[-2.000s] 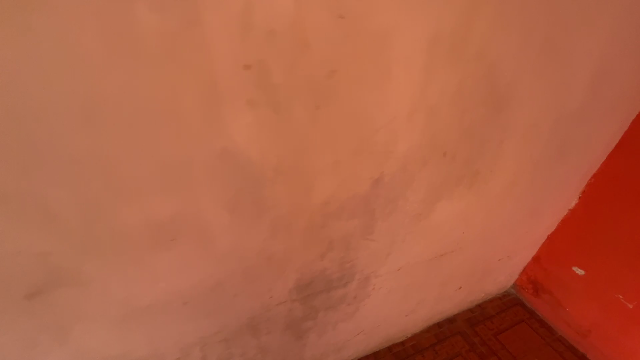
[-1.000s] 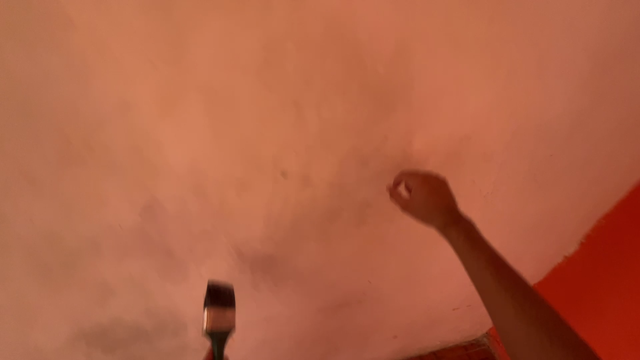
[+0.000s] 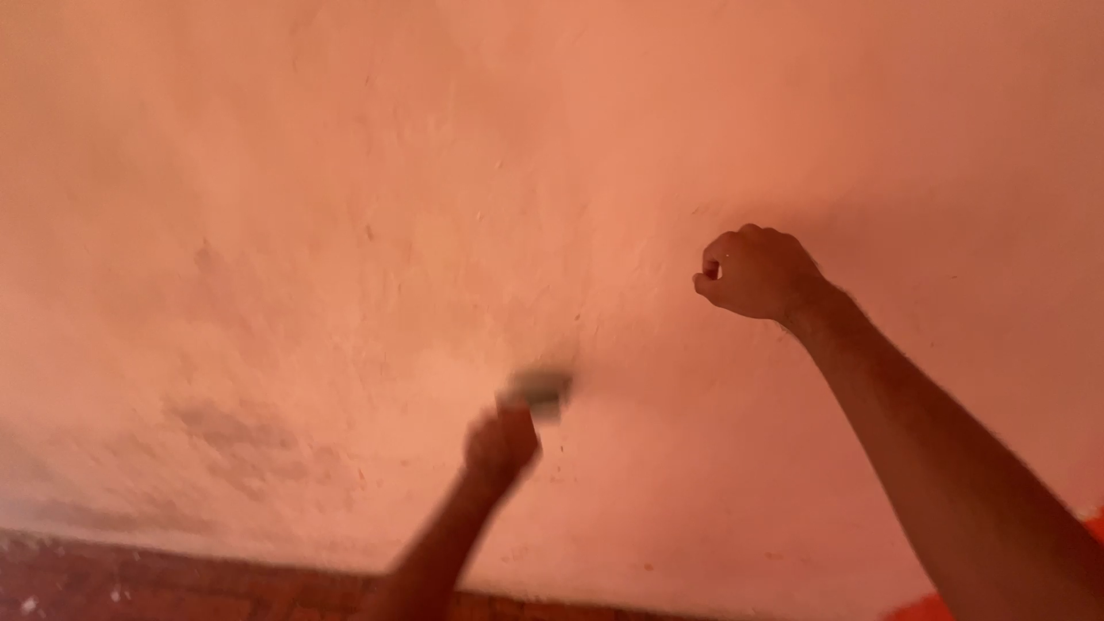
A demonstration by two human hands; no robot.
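My left hand [image 3: 500, 448], reaching up from the bottom, is closed around a paintbrush [image 3: 541, 388]. Motion blurs the brush, and its head is at or close to the pinkish-orange wall [image 3: 414, 216]; contact cannot be told. Higher and to the right, my right hand [image 3: 759, 272] is raised in front of the wall with its fingers curled in a loose ring. Nothing shows within that ring. The wall surface is uneven, with small flakes and dark, smudgy patches at the lower left.
A reddish patterned floor [image 3: 259, 595] meets the wall along the bottom edge, with pale specks at its left. A bright red surface [image 3: 923, 609] shows at the lower right, partly behind my right forearm.
Two seconds ago neither hand was in view. One second ago the brush stood upright at the bottom edge; now it is higher, tilted, with my left hand visible. The view has shifted.
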